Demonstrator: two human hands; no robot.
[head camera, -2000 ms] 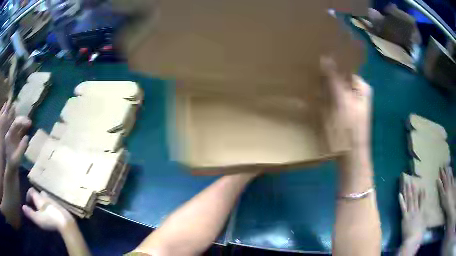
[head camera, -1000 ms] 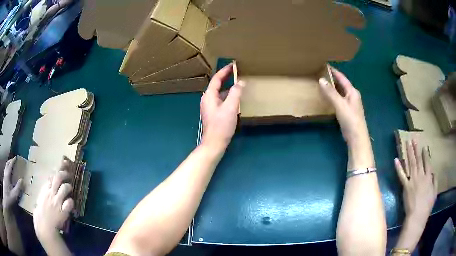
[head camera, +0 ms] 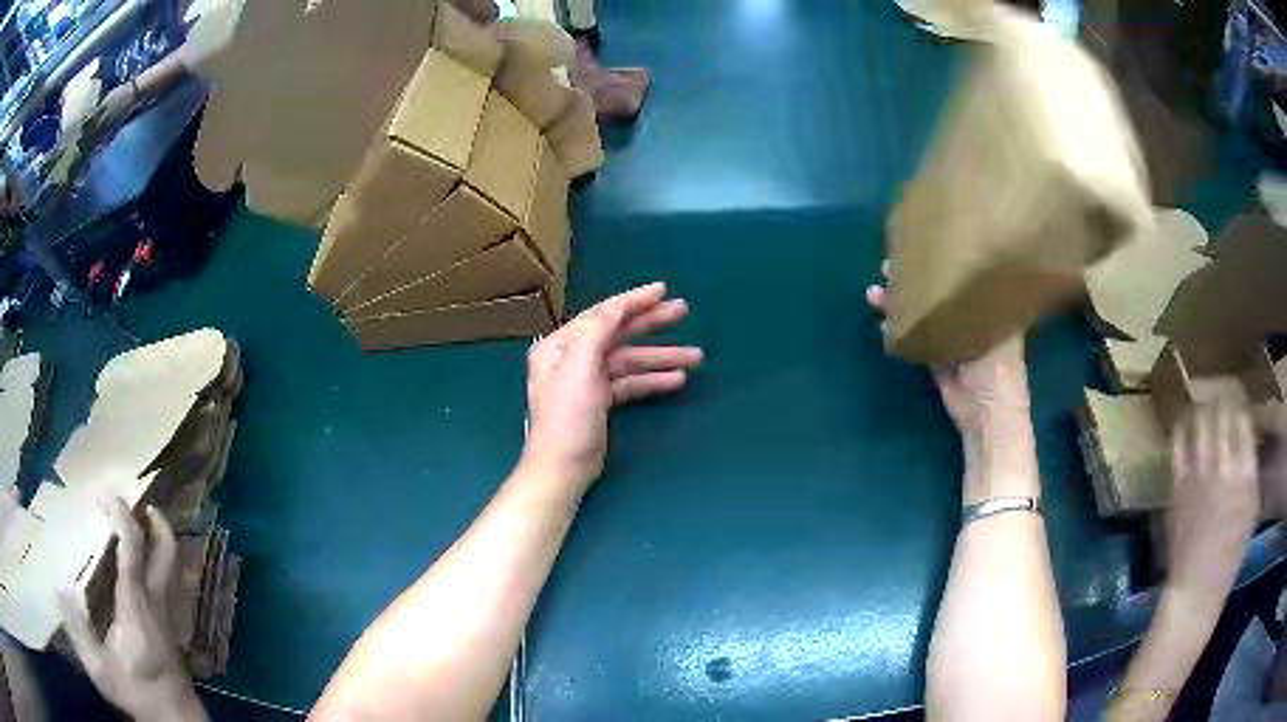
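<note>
My right hand (head camera: 974, 378) is at the right of centre, under a brown cardboard piece (head camera: 995, 212) that is lifted and blurred. It looks like one or more folded boxes seen from outside; the fingers are mostly hidden behind it. My left hand (head camera: 582, 378) is over the table left of centre, fingers apart, holding nothing. The pile of finished boxes (head camera: 459, 219) stands fanned out just beyond my left hand, with lids hanging toward the upper left.
The dark green tabletop (head camera: 734, 564) has a seam near my left forearm. At left, another person's hands work on a stack of blanks (head camera: 148, 409). At right, another person's hand (head camera: 1214, 466) is at a partly folded box above stacked blanks. Black equipment (head camera: 120, 212) is at far left.
My left hand has let go of the open box and opened. My right hand now holds up a cardboard piece, further right. The fanned pile sits slightly lower in view.
</note>
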